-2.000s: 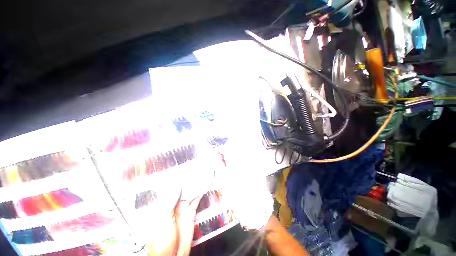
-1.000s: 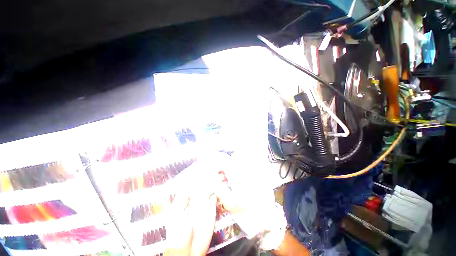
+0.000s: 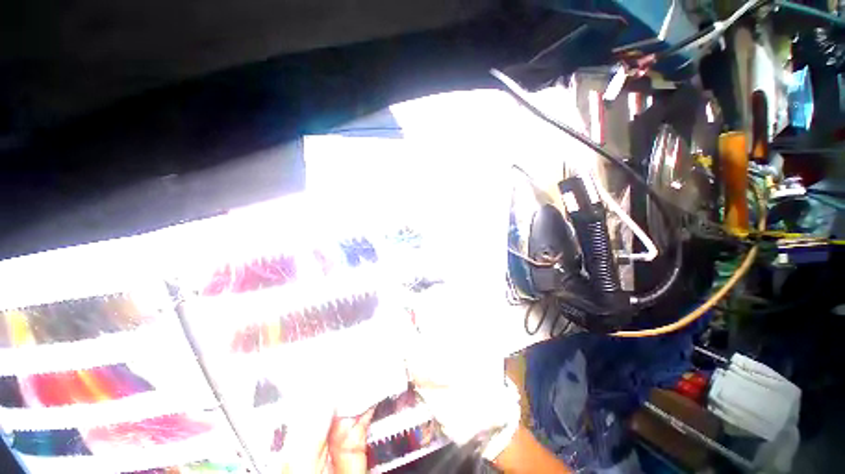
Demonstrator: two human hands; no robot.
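Note:
An open thread shade card lies across the left and centre, with rows of coloured thread tufts on both sides of a thin dark spine. My left hand is over the lower right page at the bottom edge, partly cut off and overexposed. My right hand reaches in from the lower right, almost lost in glare, with something white and bulky at the wrist. A pale patch between the hands hides some tufts; whether it is a swatch or glare, I cannot tell. The grip of either hand is unclear.
A dark iron-like device with a black ribbed part and cables stands right of the card. A yellow-orange hose curves beside it. An orange handle stands farther right. Dark blue cloth and a white container lie lower right.
The hands came close together over the right page, then my left hand moved down and away, uncovering lower dark tufts. The surroundings have shifted rightward in the picture.

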